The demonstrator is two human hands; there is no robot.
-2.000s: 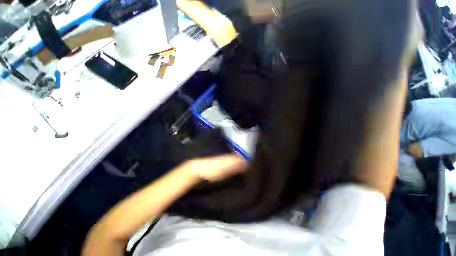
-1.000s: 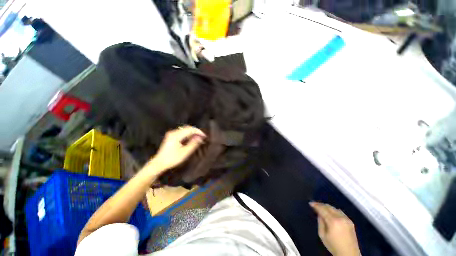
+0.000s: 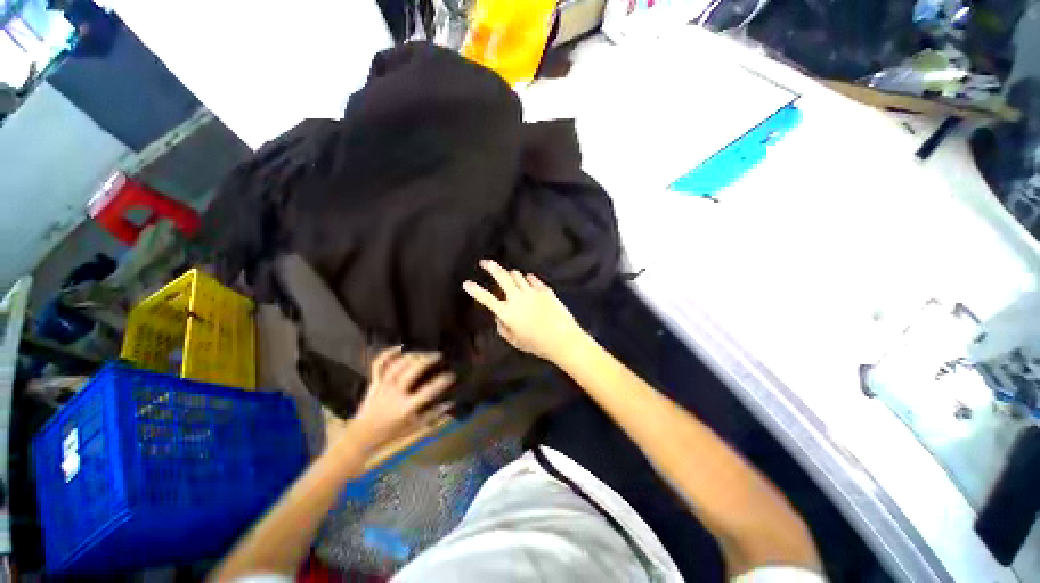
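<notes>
A large heap of dark brown-black garment pieces [image 3: 422, 171] lies in front of me at the left end of the white table. My left hand [image 3: 405, 393] is at the heap's near lower edge, fingers spread and slightly curled. My right hand [image 3: 519, 308] is over the heap's near right side, fingers apart. Neither hand shows a clear hold on cloth. A lighter brown flap of cloth [image 3: 319, 298] hangs at the heap's left side.
A blue plastic crate [image 3: 205, 456] and a yellow crate [image 3: 222, 342] stand on the floor at left, with a red stool-like object [image 3: 139, 211] beyond. A flat blue strip [image 3: 741, 154] lies on the white table [image 3: 798, 251]. A yellow-orange item [image 3: 508, 34] is behind the heap.
My right hand has moved from low at the right up to the heap. My left hand has moved a little down. The heap's top now bulges higher, near the middle.
</notes>
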